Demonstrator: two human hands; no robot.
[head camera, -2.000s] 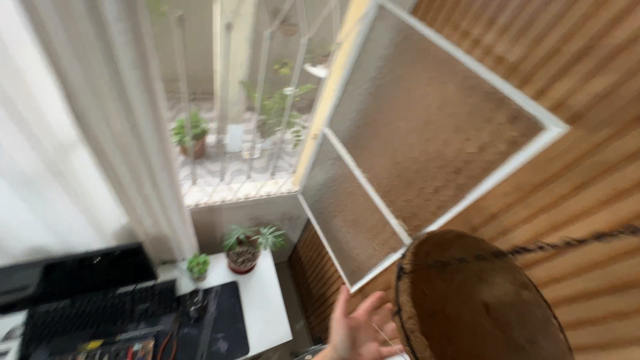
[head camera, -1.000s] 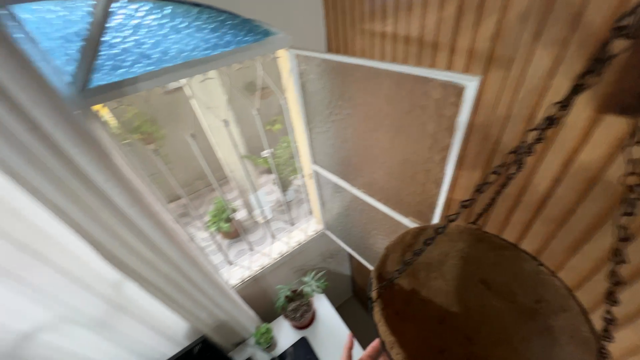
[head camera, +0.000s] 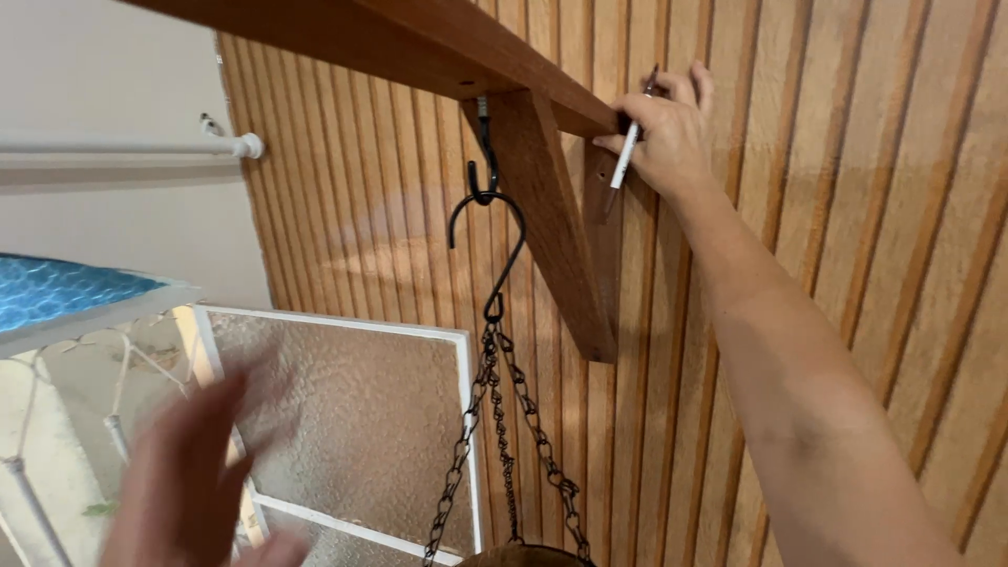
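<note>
My right hand (head camera: 665, 130) is at the top right, on the wall end of a wooden bracket (head camera: 543, 165), with a white pen (head camera: 627, 153) held between its fingers. From the bracket's underside a black screw hook (head camera: 486, 150) carries a black S-hook (head camera: 520, 228). Chains (head camera: 543, 441) run down from the S-hook to a brown hanging basket (head camera: 516, 556), mostly cut off by the bottom edge. My left hand (head camera: 189, 472), blurred, is raised at the lower left with its fingers apart and nothing seen in it, left of the chains.
Wood slat panelling (head camera: 795, 102) covers the wall behind the bracket. An open window sash with textured glass (head camera: 346, 402) stands behind the chains. A white curtain rod (head camera: 142, 146) is at the left, above a blue arched pane (head camera: 63, 291) and white window bars (head camera: 118, 394).
The view has swung up from the desk and basket to the bracket. My right hand with the pen is now in view at the bracket. My left hand is raised, away from the basket's side.
</note>
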